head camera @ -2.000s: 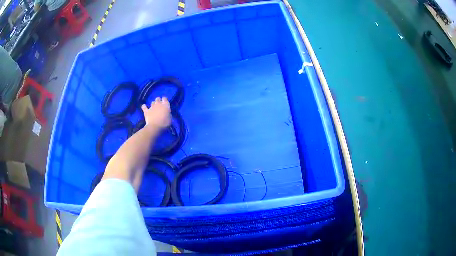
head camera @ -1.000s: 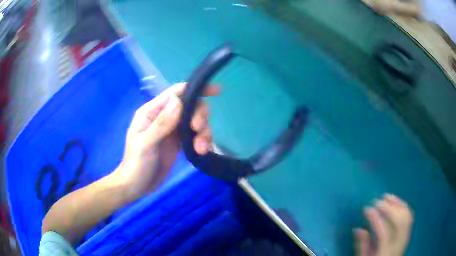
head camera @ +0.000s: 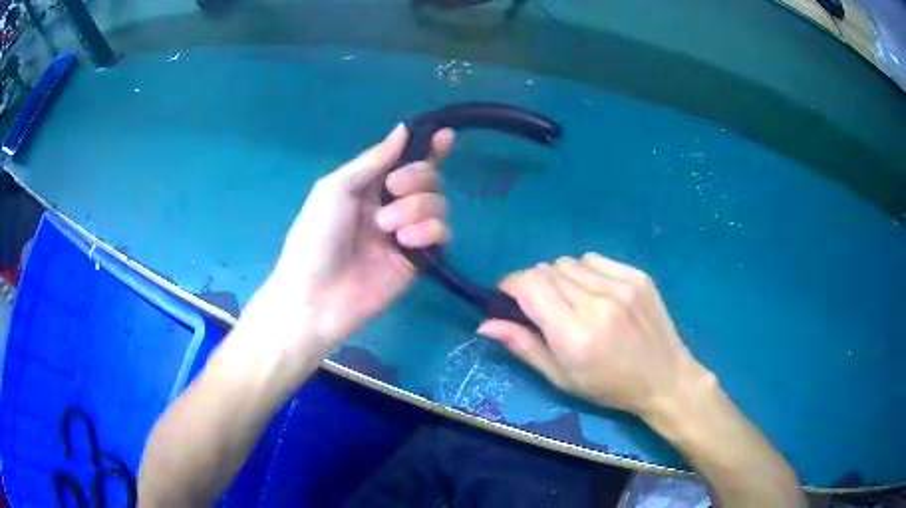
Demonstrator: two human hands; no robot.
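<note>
A black padded C-shaped headband [head camera: 487, 116] is held above the mat, its opening facing right. My left hand [head camera: 368, 228] is closed around the middle of its arc, fingers wrapped over the band. My right hand [head camera: 596, 332] grips the lower end of the headband, thumb below and fingers over it, so that end is hidden. The upper end is free and points right. No wire can be made out clearly.
The worn green-blue mat [head camera: 775, 337] covers the bench. A blue plastic bin [head camera: 189, 357] stands at lower left below the bench edge, with several black headbands [head camera: 77, 437] in it. Dark objects lie along the far side. White wrapping [head camera: 668, 490] shows at the bottom edge.
The left hand has taken a headband from the bin and brought it over the bench. The view has turned to the bench, and the right hand has come in and gripped the headband's lower end.
</note>
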